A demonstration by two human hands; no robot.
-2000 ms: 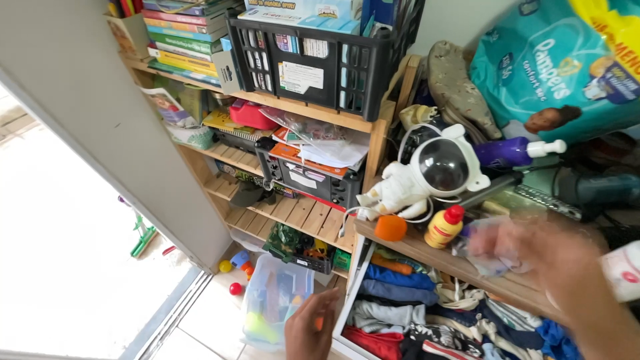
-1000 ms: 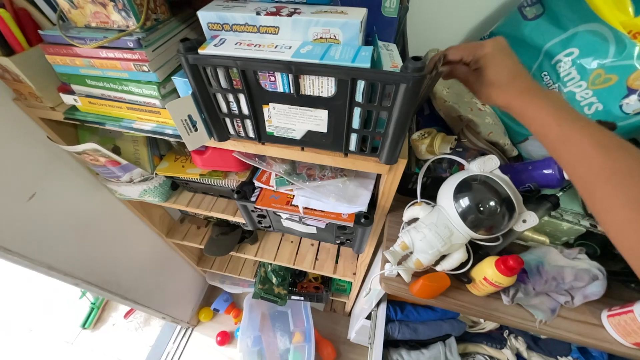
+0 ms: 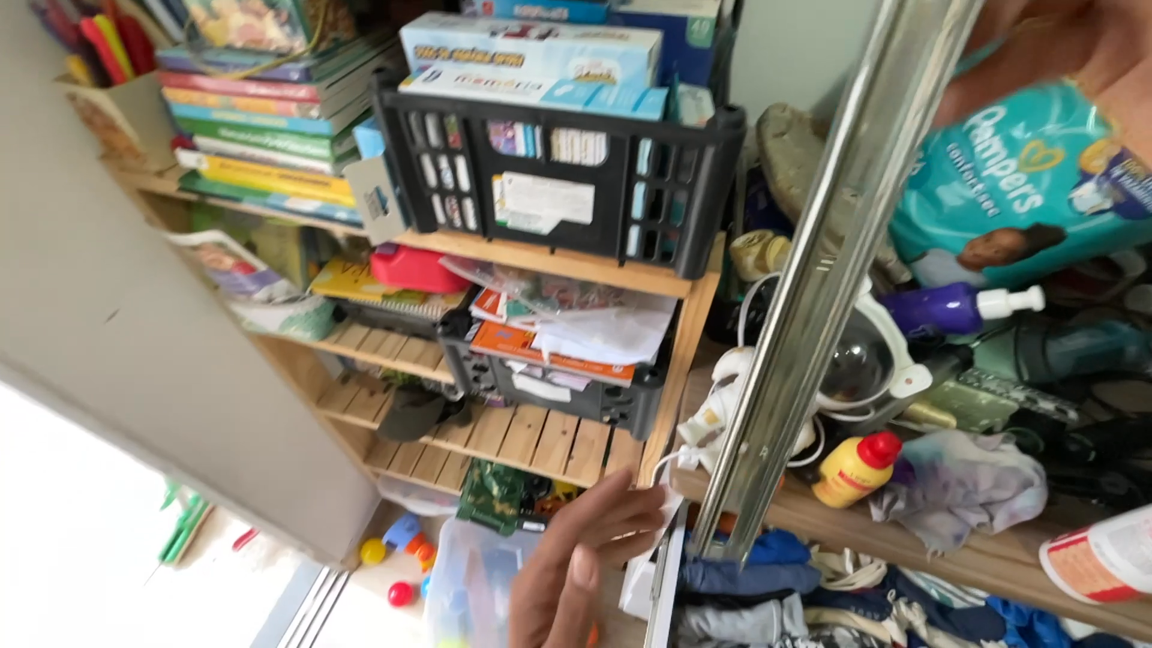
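A long shiny metal rail (image 3: 819,288) stands at a slant in front of the dresser top. My right hand (image 3: 1053,54), blurred and cut off by the top right edge, is beside its upper part; its grip is unclear. Low in the middle, my left hand (image 3: 585,558) has its fingers apart and nothing in it, left of the rail's lower end. Behind the rail, partly hidden, lies a white astronaut-shaped device (image 3: 864,360) with a dark round visor. Near it are a yellow bottle with a red cap (image 3: 855,468), a crumpled cloth (image 3: 963,486) and a purple pump bottle (image 3: 945,309).
A wooden shelf (image 3: 540,441) at left holds stacked books (image 3: 261,135) and a black crate of boxed games (image 3: 558,198). A Pampers pack (image 3: 1017,198) sits at upper right. Below are an open drawer of clothes (image 3: 792,612), a clear plastic bin (image 3: 477,576) and small toys on the floor.
The metal rail has come into view across the dresser. My right hand has moved right, away from the black crate's corner. My left hand, out of view one second ago, shows again at the bottom.
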